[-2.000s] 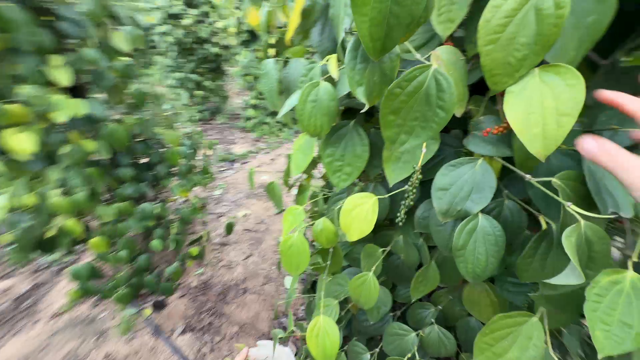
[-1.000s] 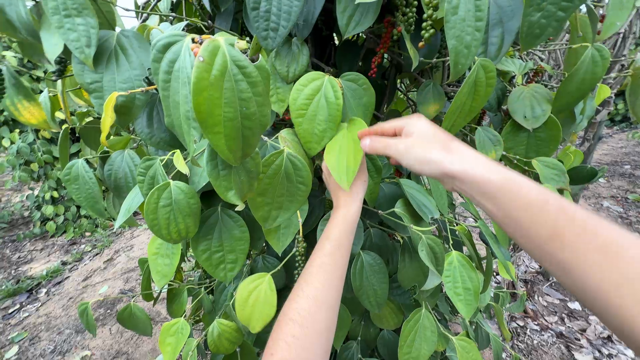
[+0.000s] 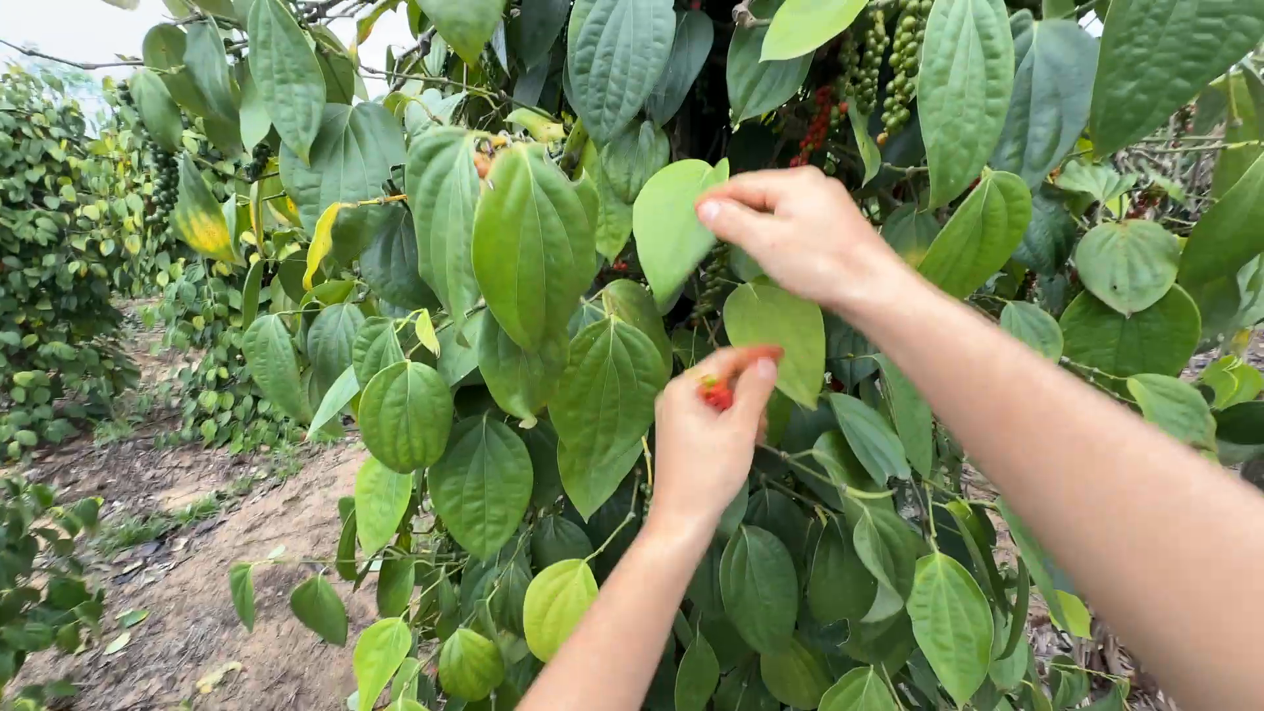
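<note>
My left hand (image 3: 706, 434) is curled in front of the pepper vine, closed on red pepper berries (image 3: 715, 393) that show between its fingers. Above it, my right hand (image 3: 800, 232) pinches the edge of a light green leaf (image 3: 671, 225) between thumb and forefinger. Another pale leaf (image 3: 785, 331) hangs between the two hands. Behind and above the right hand hang a red pepper spike (image 3: 818, 123) and green pepper spikes (image 3: 903, 64). The berries' stem inside the left hand is hidden.
Large green leaves (image 3: 533, 237) surround both hands. A yellow leaf (image 3: 321, 242) hangs at the left. Bare soil (image 3: 237, 592) with leaf litter lies lower left, and more pepper vines (image 3: 59, 257) stand beyond it. Thin branches cross the top left.
Red berries now show in my left hand, which was partly hidden behind a leaf. My right hand has moved up from that spot and holds a leaf aside.
</note>
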